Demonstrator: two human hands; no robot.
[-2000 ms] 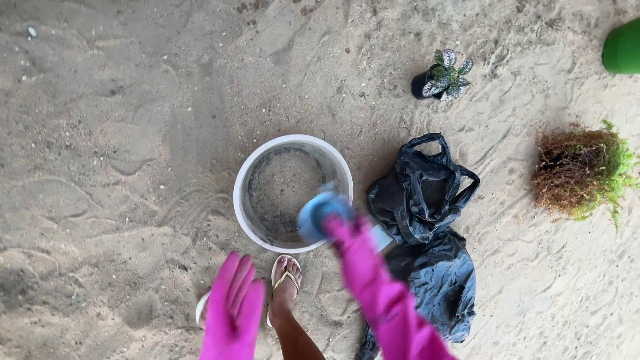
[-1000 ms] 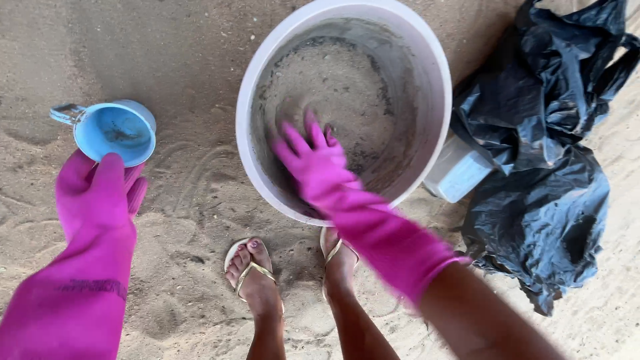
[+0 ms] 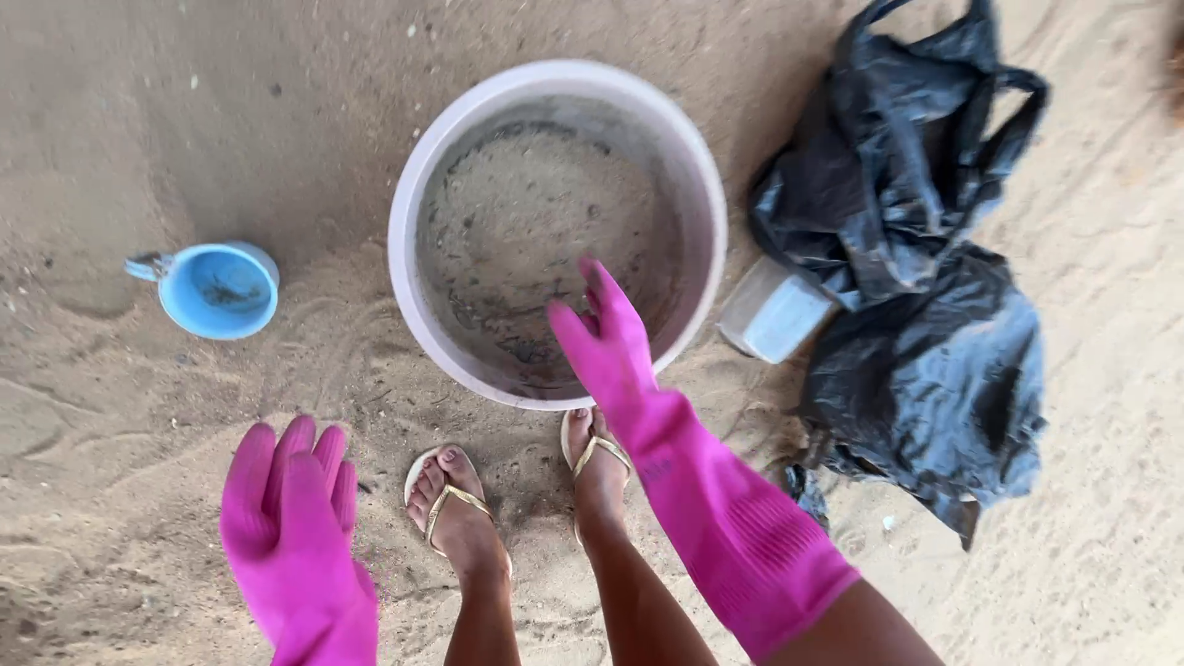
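Both hands wear long pink rubber gloves. My left hand (image 3: pixel 294 518) is over the sand at the lower left, holding nothing, its fingers slightly apart. Above it a light blue plastic mug (image 3: pixel 219 289) rests on the sand, handle to the left, with a dark residue at its bottom. My right hand (image 3: pixel 606 338) reaches over the near rim of a large round whitish plastic tub (image 3: pixel 407 240), fingers spread and nothing held in them. Sandy soil with dark bits (image 3: pixel 546 217) covers the bottom of the tub.
Black plastic bags (image 3: pixel 916 185) lie right of the tub, a second crumpled one (image 3: pixel 934 379) nearer me. Between tub and bags is a translucent plastic container (image 3: pixel 775 310). My feet in flip-flops (image 3: pixel 453 499) stand on the sand just below the tub.
The blue mug, in my right hand two seconds ago and at my left hand one second ago, now sits released on the sand. My left hand has drawn back from it.
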